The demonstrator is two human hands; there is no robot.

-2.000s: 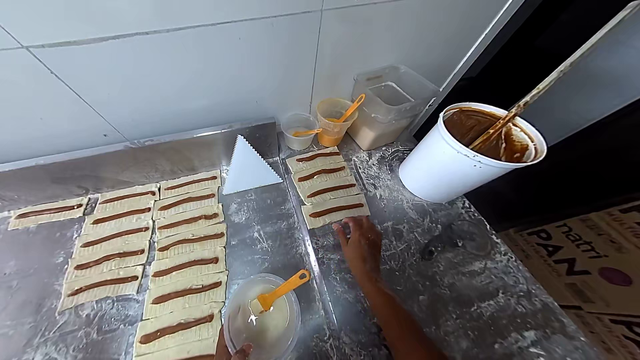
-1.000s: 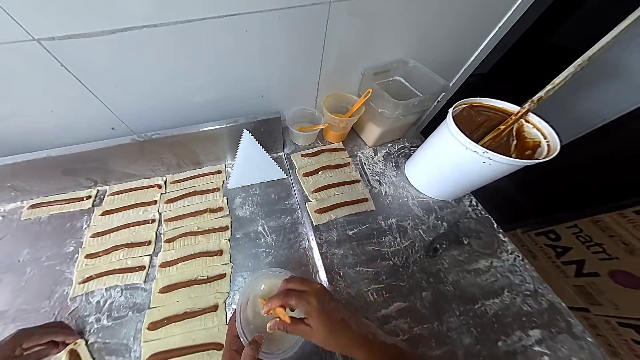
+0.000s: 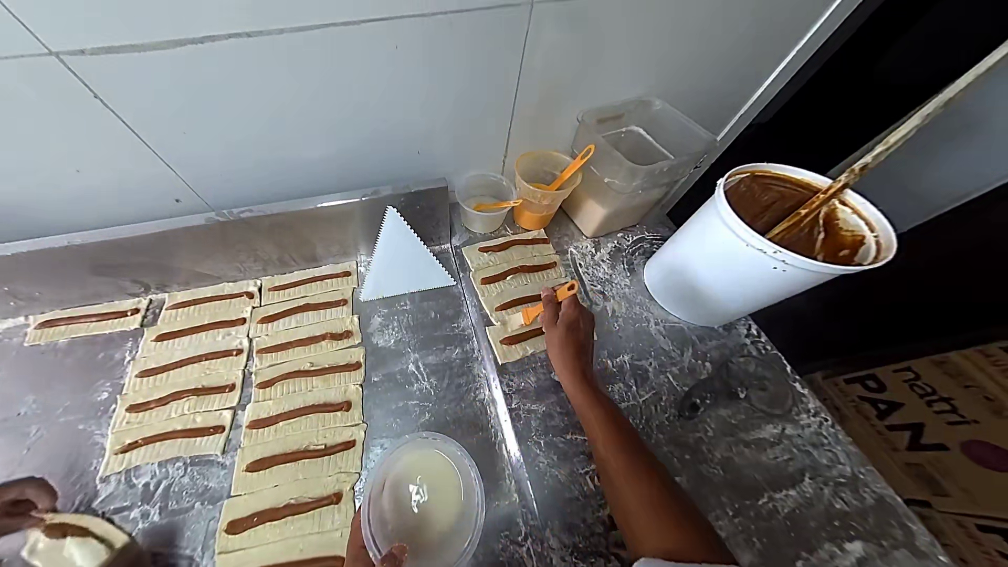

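Observation:
My right hand (image 3: 568, 331) holds an orange pastry brush (image 3: 543, 305), its bristles over the lower pieces of the short column of dough rectangles (image 3: 504, 295), each with a brown filling stripe. At the bottom, my left hand (image 3: 366, 547) grips a round clear plastic tub (image 3: 424, 504) of pale liquid, with fingers at its lower rim. Left of the tub run longer columns of striped dough rectangles (image 3: 303, 417). A white toothed triangular dough scraper (image 3: 402, 264) lies behind the tub, near the metal backsplash.
A white bucket (image 3: 709, 268) of brown filling with a wooden stick stands at right. Two plastic cups (image 3: 482, 206) with orange utensils and a square clear container (image 3: 622, 181) stand by the wall. At lower left, another person's hand (image 3: 24, 504) holds dough. Cardboard boxes (image 3: 921, 417) lie beyond the table edge.
My right hand was at the tub with the brush one second ago; it has moved up and right to the short dough column. The co-worker's dough piece shows more fully at lower left.

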